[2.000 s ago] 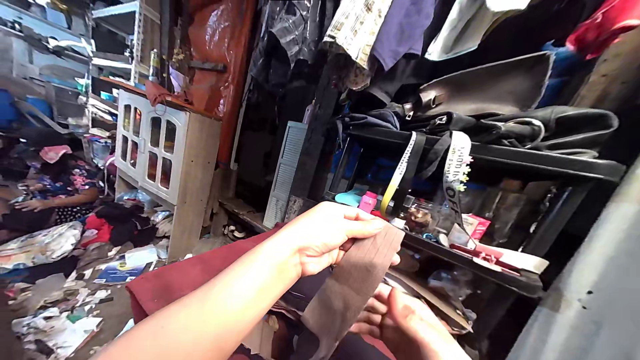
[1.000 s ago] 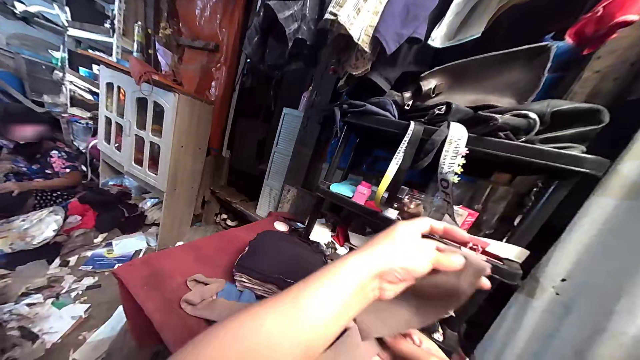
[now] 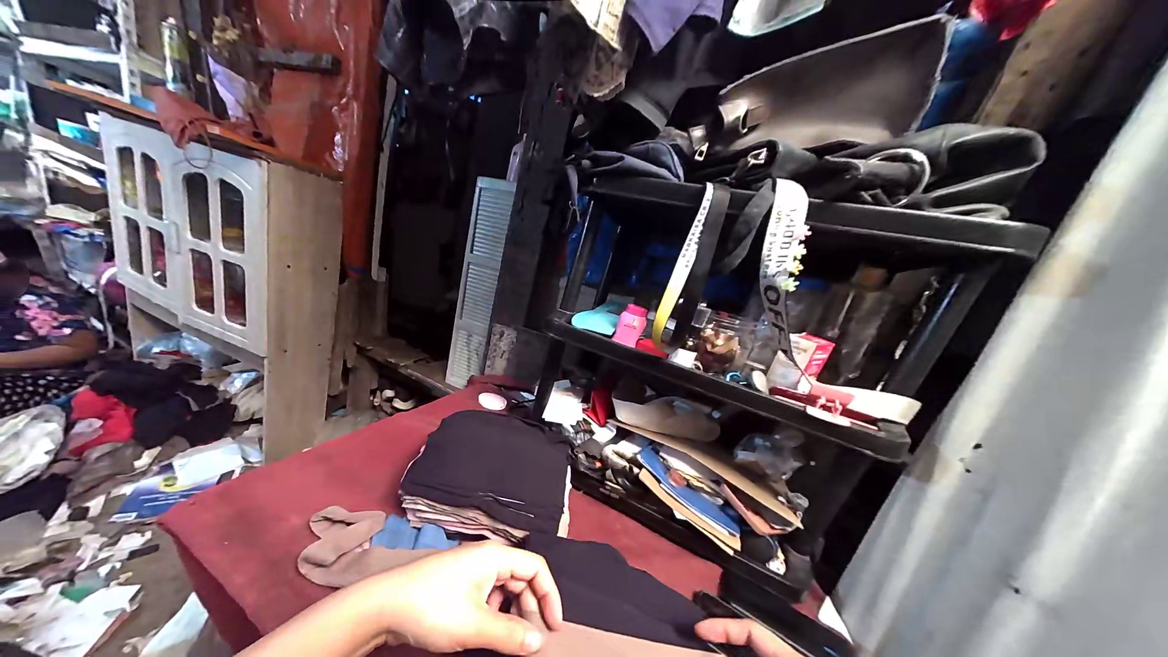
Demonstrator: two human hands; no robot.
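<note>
A flat piece of tan cloth (image 3: 607,641) lies at the bottom edge, over a black cloth (image 3: 620,584) on a red-covered surface. My left hand (image 3: 484,598) rests at the tan cloth's left end, fingers curled, thumb along its edge; whether it grips is unclear. Only the fingers of my right hand (image 3: 744,634) show, at the cloth's right end. Beyond my left hand sits a stack of folded dark and tan cloths (image 3: 488,470). Beside it lie brown fabric pieces (image 3: 342,547) and a blue cloth (image 3: 411,534).
A black shelf rack (image 3: 821,224) with bags, straps and small items stands at the right, beside a corrugated metal sheet (image 3: 1031,438). At the left are a white-doored cabinet (image 3: 214,246), floor scraps (image 3: 82,566) and a seated person (image 3: 41,328).
My hands have lowered from in front of the shelf rack to the red-covered surface. The brown piece held up earlier is no longer raised.
</note>
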